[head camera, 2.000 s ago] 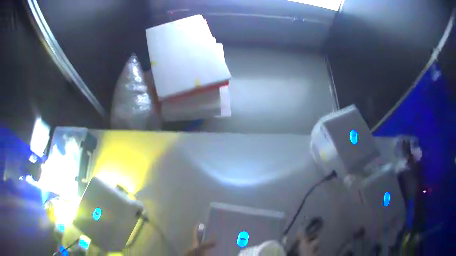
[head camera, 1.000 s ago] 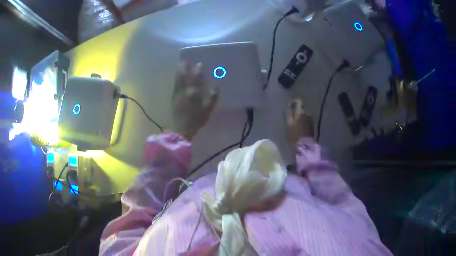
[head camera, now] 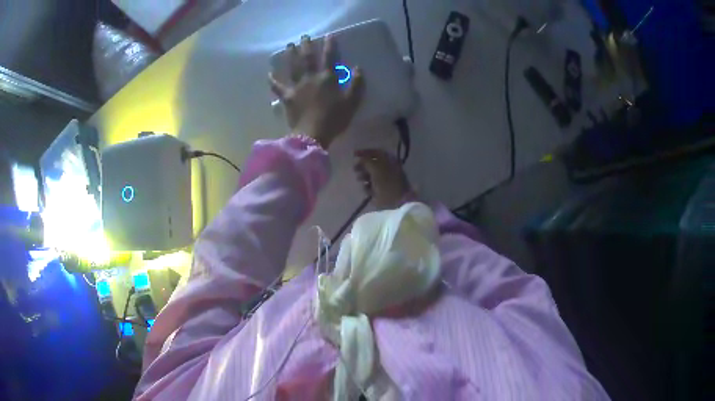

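Note:
A white rounded mini projector (head camera: 384,66) with a glowing blue ring lies on the table in front of me. My left hand (head camera: 317,90) rests spread on its left part, the fingers apart over the top and beside the ring. My right hand (head camera: 380,178) is below the projector's lower edge, with the fingers curled; whether it holds something small is not clear. A black power cable (head camera: 403,141) runs from the projector's lower edge past my right hand.
A second projector (head camera: 149,196) stands at the left, with a cord, before a glaring light. A remote control (head camera: 450,45) lies right of the near projector; two more (head camera: 549,96) lie further right. A power strip with blue-lit switches (head camera: 141,283) is at lower left. Clear plastic bag (head camera: 121,59) at upper left.
The view has tilted down since the first frame. My left hand has come onto the projector and my right hand has moved left, close to its cable.

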